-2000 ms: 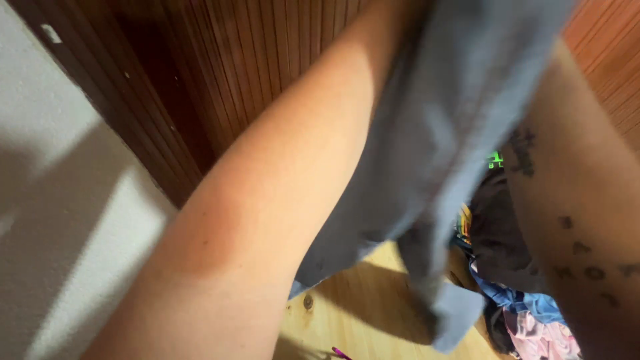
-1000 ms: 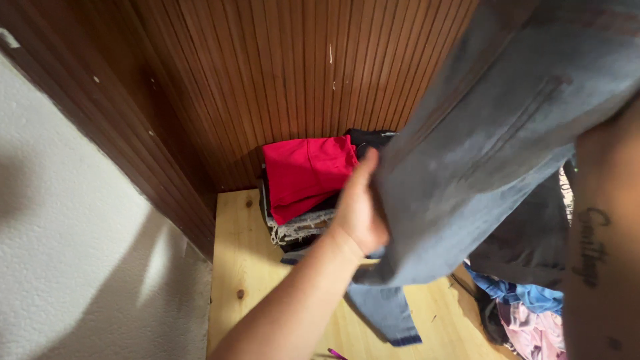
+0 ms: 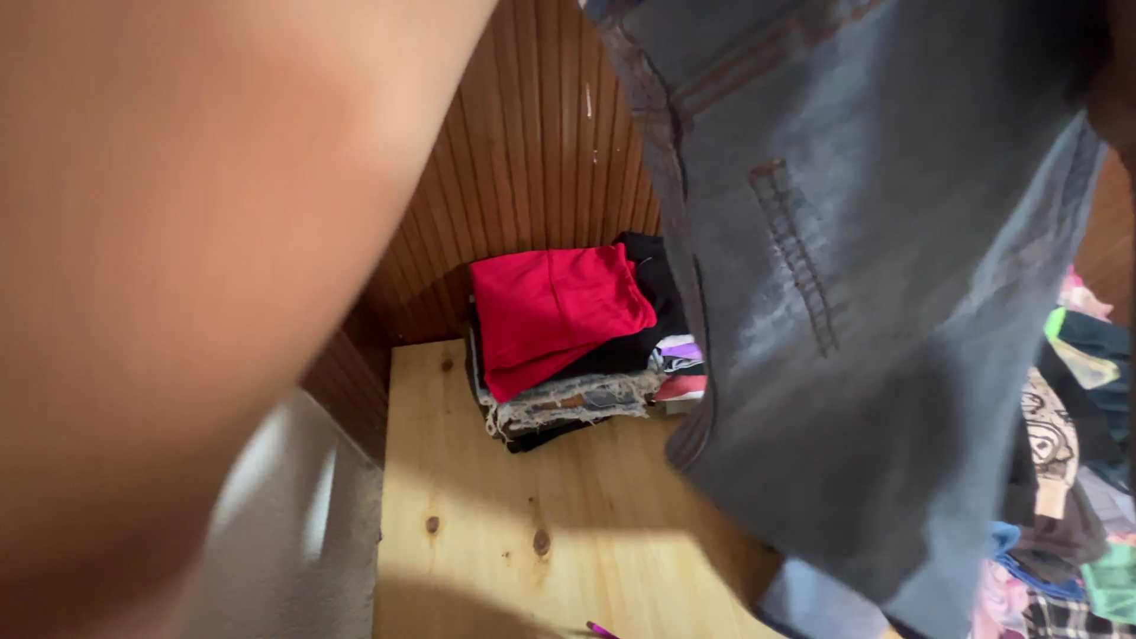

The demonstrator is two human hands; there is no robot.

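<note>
A grey-blue denim garment (image 3: 887,311) with brown stitching hangs close to the camera, filling the right half of the head view. My left forearm, blurred and very near, crosses the left side and runs up out of the frame; the left hand itself is out of sight. At the right edge a dark bit of skin shows beside the denim, but no fingers of my right hand can be made out. Behind the garment, a folded red cloth garment (image 3: 559,311) lies on top of a stack of folded clothes, with frayed denim (image 3: 577,399) beneath it.
The stack rests on a pale wooden board (image 3: 479,497) against a brown slatted wood panel (image 3: 532,133). A mixed heap of clothes (image 3: 1056,550) lies at the right. A pink, thin object (image 3: 602,630) is at the bottom edge. A white textured wall (image 3: 284,506) stands at lower left.
My left hand, on the denim's edge one second ago, has gone up out of view. The denim has been raised and spread wider before the camera.
</note>
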